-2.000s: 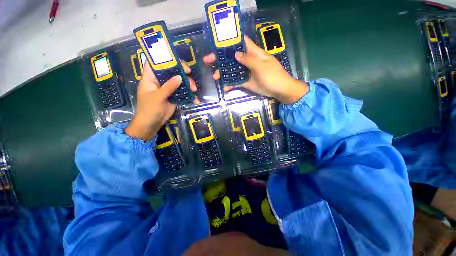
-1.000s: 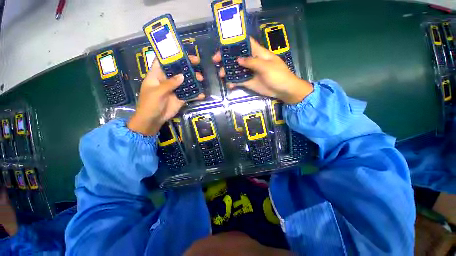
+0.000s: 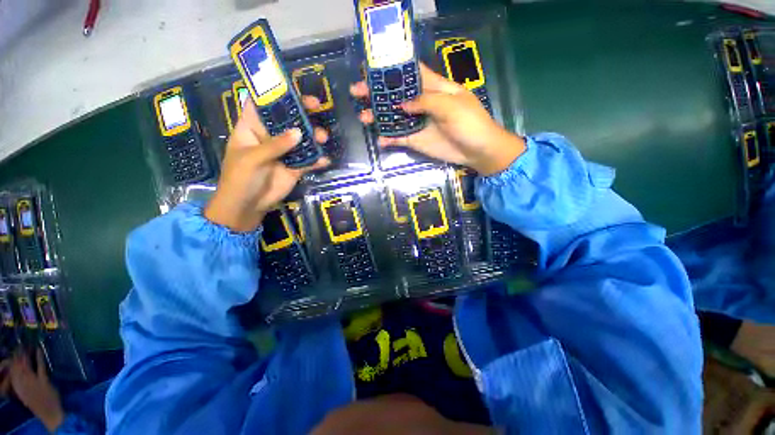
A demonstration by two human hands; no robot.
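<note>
My left hand [image 3: 259,166] holds a dark keypad phone [image 3: 272,93] with a yellow frame and a lit white and blue screen, its thumb on the keypad. My right hand [image 3: 450,119] holds a second keypad phone [image 3: 389,64], upright, also lit, its thumb on the upper keypad. Both phones are above a clear plastic tray [image 3: 374,178] with more phones in two rows. The upper-left phone [image 3: 180,127] in the tray has a lit white screen. The near-row phones [image 3: 348,234] have dark screens. My left hand partly covers another phone in the tray.
The bench top [image 3: 595,102] is dark green. A white surface [image 3: 51,76] with a red pen [image 3: 91,17] lies beyond. Neighbouring trays of phones stand at the left [image 3: 42,255] and right [image 3: 741,85] edges. Another person's hand [image 3: 32,386] shows at the lower left.
The left-hand phone has tilted and turned a little in my hand. The left neighbouring tray has come into view since the earliest frame, and another person's hand now shows at the lower left.
</note>
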